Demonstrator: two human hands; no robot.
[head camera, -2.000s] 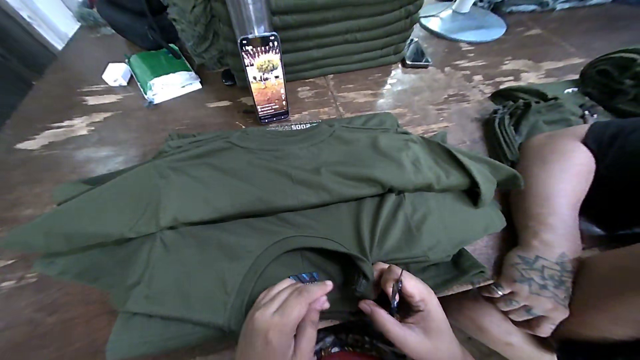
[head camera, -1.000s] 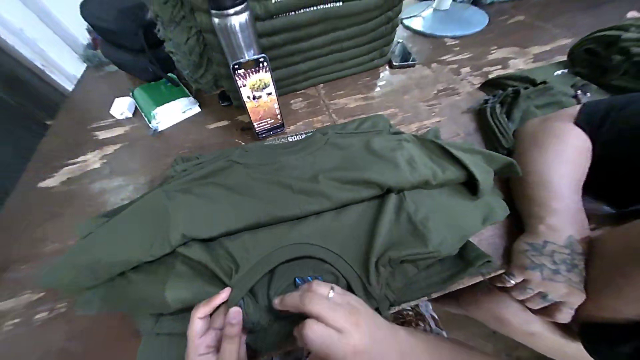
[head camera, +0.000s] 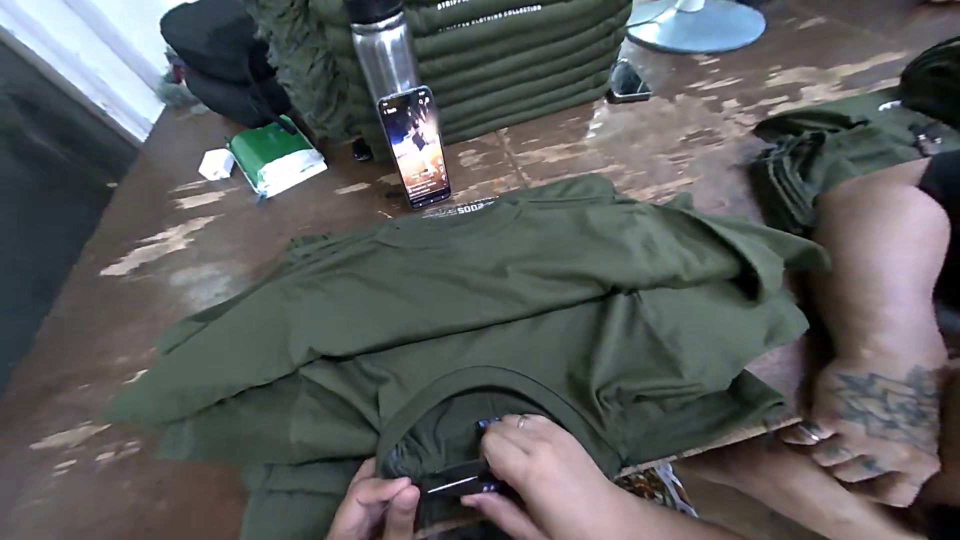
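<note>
An olive green T-shirt (head camera: 480, 330) lies in folds on the table, its round ribbed collar (head camera: 480, 376) towards me. My left hand (head camera: 379, 504) pinches the left side of the collar between thumb and fingers. Inside the neck opening, my right hand (head camera: 544, 469) holds a small tool, apparently thread snips (head camera: 457, 484), with a thin metal blade pointing left at my left fingertips. Blue shows on the tool near my right index finger. The palm side of my right hand is hidden.
A phone (head camera: 417, 150) leans on a metal bottle (head camera: 384, 56) before a stack of folded green shirts (head camera: 525, 67). A green and white packet (head camera: 277, 157) lies left. At right rest another person's tattooed hand (head camera: 881, 427) and more green garments (head camera: 832, 150). The wooden table (head camera: 172, 300) has worn patches.
My right hand has moved left within the neck opening since the oldest frame, and my left hand now pinches the collar's left side. The small tool's blade now shows pointing left.
</note>
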